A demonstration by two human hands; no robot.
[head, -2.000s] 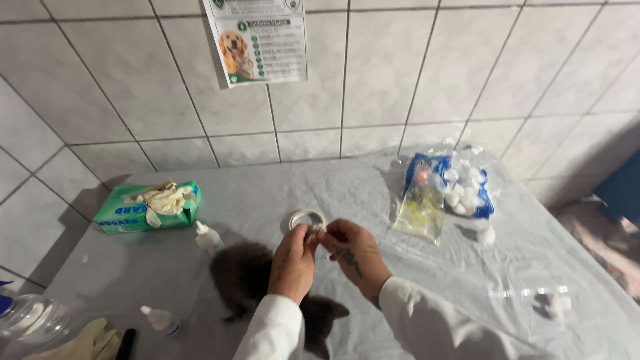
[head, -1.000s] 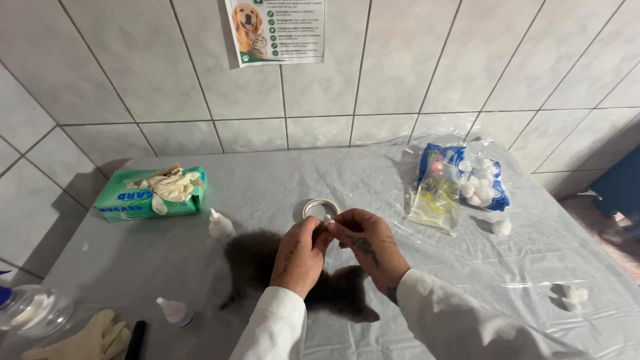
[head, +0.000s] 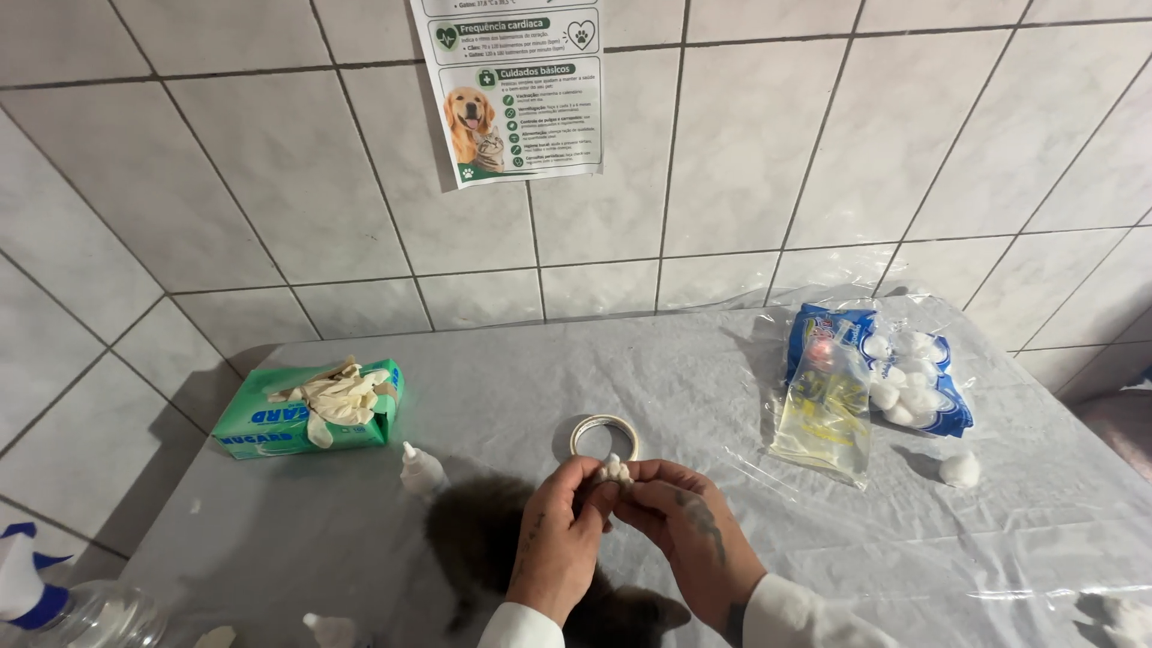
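Note:
A dark grey kitten [head: 481,531] lies on the covered table under my wrists, its head toward the bottom edge and partly hidden by my left hand. My left hand [head: 562,540] pinches a small whitish thing [head: 614,472] between thumb and fingers; whether it is a paw or cotton, I cannot tell. The fingertips of my right hand [head: 697,526] close on the same thing from the right. Just beyond the fingertips lies a roll of tape [head: 603,436]. A small white dropper bottle [head: 421,470] stands beside the kitten's back.
At the left are a green glove box [head: 306,418] with latex gloves [head: 337,396] on top and a spray bottle [head: 90,616]. Another small bottle [head: 331,630] is at the bottom edge. To the right lie a bag of cotton balls [head: 918,387], a clear pouch [head: 823,418] and a loose cotton ball [head: 959,469].
Both hands stay together over the kitten, fingertips meeting near the tape roll. The kitten's head shows at a different place beside my wrists. The view has shifted somewhat.

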